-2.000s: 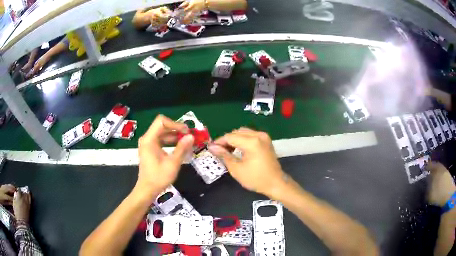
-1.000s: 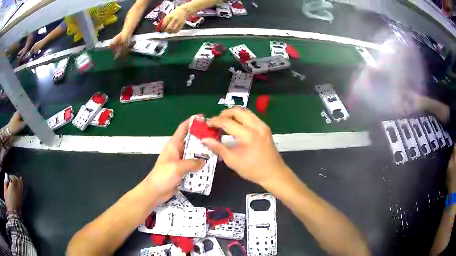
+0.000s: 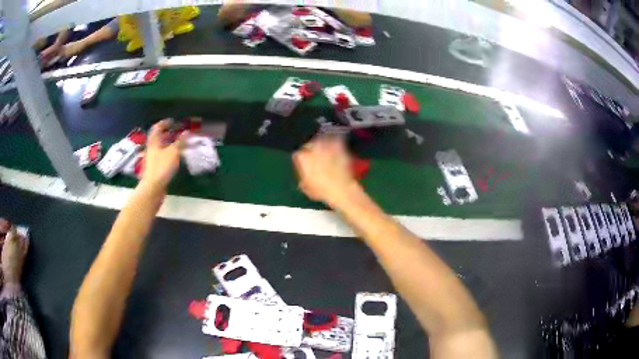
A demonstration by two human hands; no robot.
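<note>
My left hand is over the green belt at left, its fingers beside a blurred white housing with red at its upper end; whether it grips it is unclear. My right hand is over the middle of the belt, blurred, covering most of a white housing; its fingertips are hidden. A red piece shows at its right side. Below the hands, a pile of white housings with red pieces lies on the dark bench, beside an upright-lying housing.
Other housings lie on the belt, such as a grey one and a white one. A white rail edges the belt. A metal post stands at left. Housings lie in a row at right. Co-workers' hands show at left and top.
My hands have parted and moved from above the bench onto the belt, left hand leftward. The housing with red they held is no longer between them. The view has shifted slightly.
</note>
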